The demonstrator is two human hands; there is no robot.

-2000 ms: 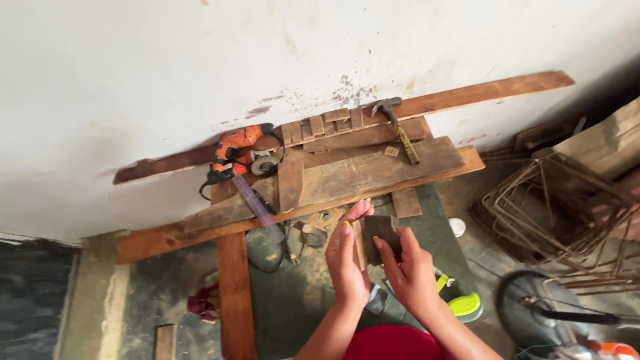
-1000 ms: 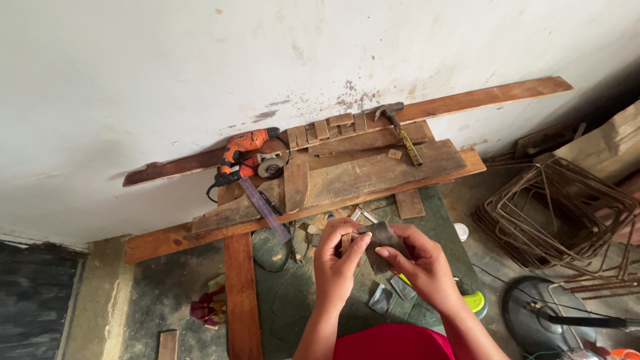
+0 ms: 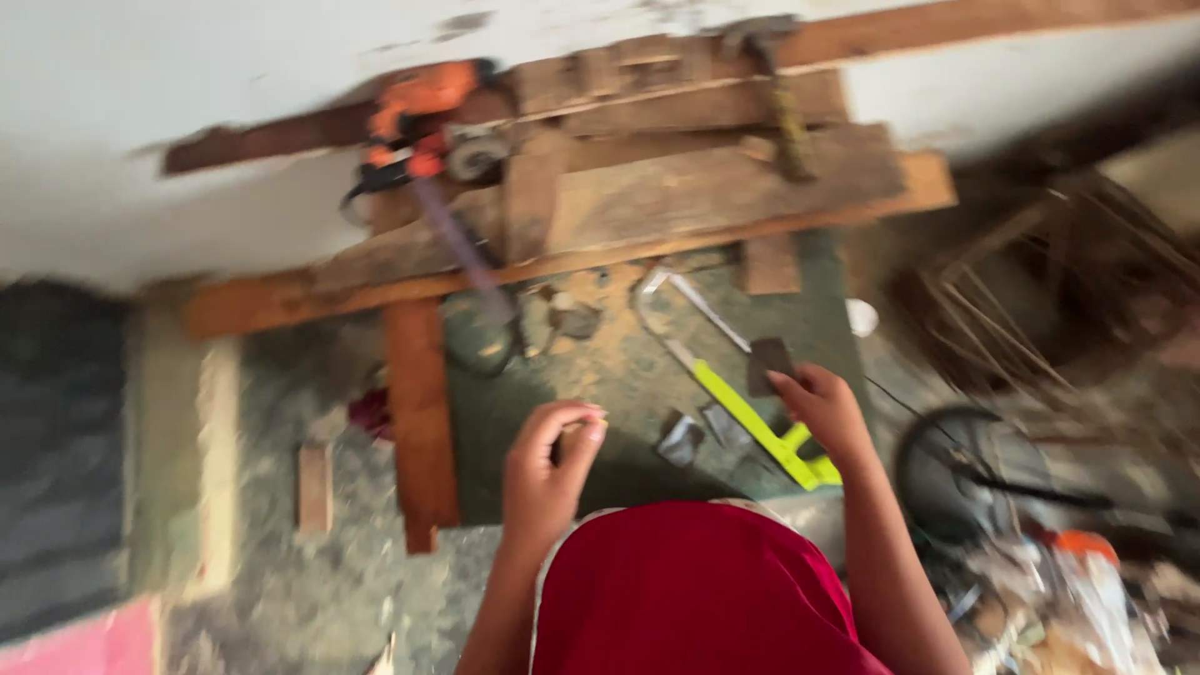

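Observation:
My right hand (image 3: pixel 820 408) pinches a small dark flat piece (image 3: pixel 771 367), perhaps sandpaper, over the right side of the green work surface (image 3: pixel 600 459). My left hand (image 3: pixel 553 459) is curled with thumb and fingertips together; a small tan bit shows at the fingertips, too blurred to name. Between and beyond my hands lies a hacksaw (image 3: pixel 741 403) with a yellow-green handle and a pale metal frame. Small grey crumpled pieces (image 3: pixel 680 440) rest left of its handle. Sawdust and several scraps (image 3: pixel 572 317) lie farther back on the surface.
Stacked wooden boards (image 3: pixel 656 202) cross the back against the wall, bearing an orange power tool (image 3: pixel 427 98), a claw hammer (image 3: pixel 786 103) and small wood blocks (image 3: pixel 609 70). A reddish plank (image 3: pixel 420 422) edges the left side. Rusty metal frames (image 3: pixel 994 300) stand at right.
My hands were together around the dark piece; they are now apart, with the piece in my right hand. The hacksaw, earlier mostly hidden by my hands, is in full sight. The view has moved closer and lower.

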